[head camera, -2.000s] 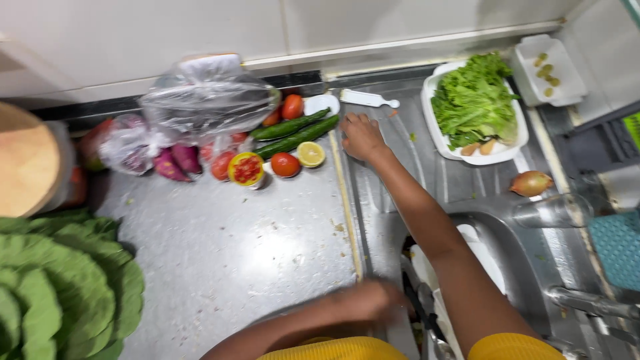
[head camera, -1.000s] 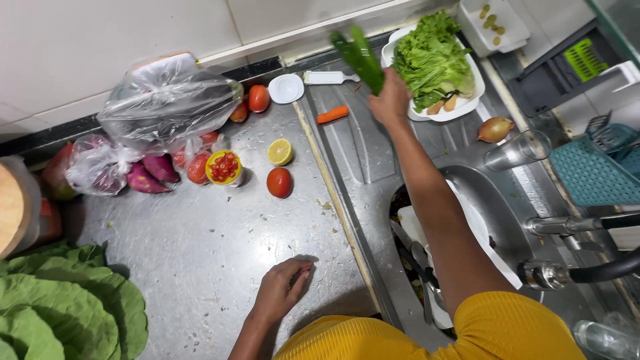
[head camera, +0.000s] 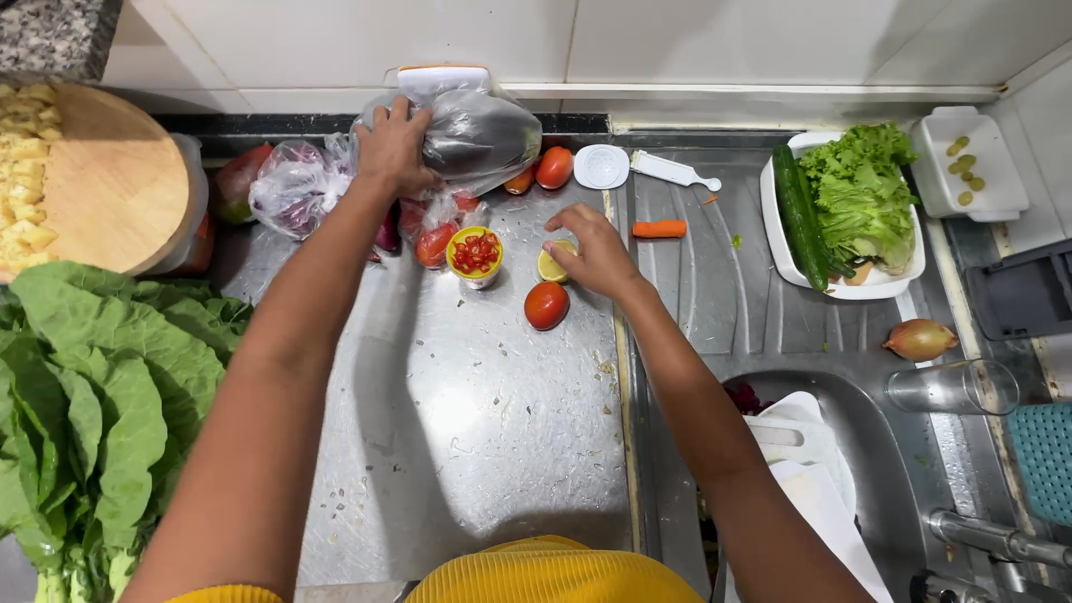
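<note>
My left hand (head camera: 392, 151) rests on a clear plastic bag (head camera: 490, 138) with dark contents, fingers spread over its left end; whether it grips the film, I cannot tell. My right hand (head camera: 590, 251) is beside a cut lemon half (head camera: 554, 261), thumb and index finger apart around its upper left; contact is unclear. Just below lies a red tomato (head camera: 546, 305). A small yellow-rimmed cup of chopped red chili (head camera: 475, 255) stands to the left. More tomatoes (head camera: 554, 167) lie behind, near a white plastic lid (head camera: 601, 167). Cucumbers (head camera: 800, 218) lie beside lettuce (head camera: 858, 184) in a white dish (head camera: 775, 239).
Leafy greens (head camera: 126, 377) and a round wooden board (head camera: 117, 184) with diced food occupy the left. A carrot piece (head camera: 659, 229) and white peeler-like utensil (head camera: 674, 170) lie on the drainboard. An onion (head camera: 920, 340) and glass (head camera: 952, 388) sit near the sink (head camera: 888, 469), which holds white dishes.
The cucumbers, held in my right hand a second ago, now lie in the lettuce dish. My right hand has moved left to the lemon, my left hand up to the plastic bag.
</note>
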